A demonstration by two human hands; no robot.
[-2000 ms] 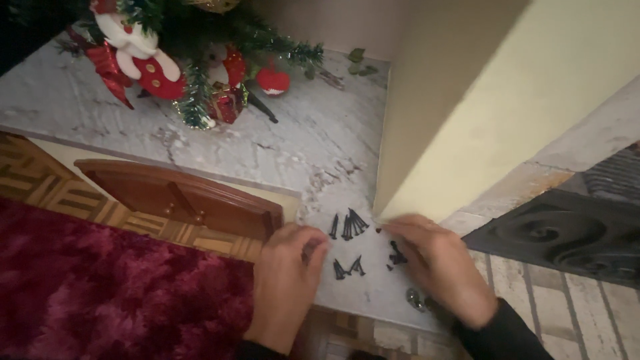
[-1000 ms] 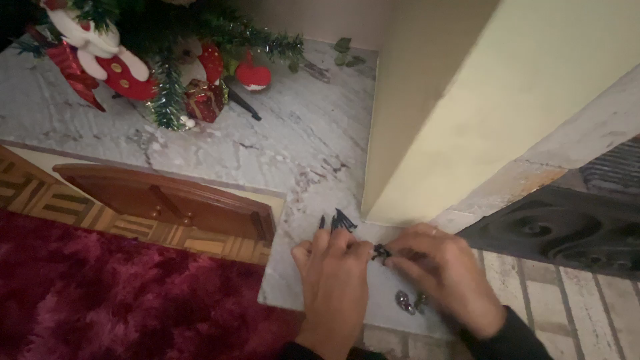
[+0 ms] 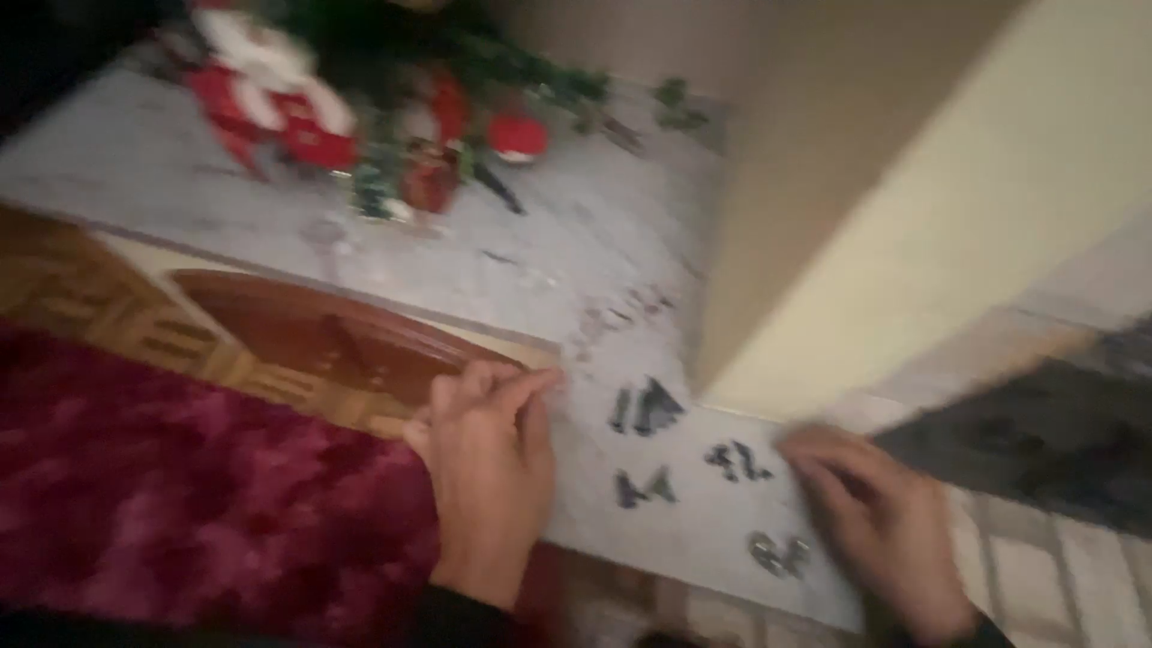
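Note:
The view is blurred. My left hand (image 3: 495,459) is over the left edge of the marble ledge (image 3: 576,531), thumb and index finger close together; whether something small is between them I cannot tell. My right hand (image 3: 877,513) is at the ledge's right side, fingers bent, with nothing visible in it. Between the hands lie a group of long dark screws (image 3: 646,407), a group of shorter dark screws (image 3: 643,488) nearer me, and small dark pieces (image 3: 738,461) beside my right fingertips. Shiny metal pieces (image 3: 778,553) lie near the front right edge.
A decorated Christmas tree (image 3: 486,54) with a Santa ornament (image 3: 279,99) stands on the ledge at the back left. A cream pillar (image 3: 864,243) rises behind the screws. A red shaggy rug (image 3: 207,504) and a wooden cabinet door (image 3: 333,333) are at the left.
Both hands have moved apart from the small dark pieces, left hand to the left and right hand to the right. The screws and small pieces between them are uncovered.

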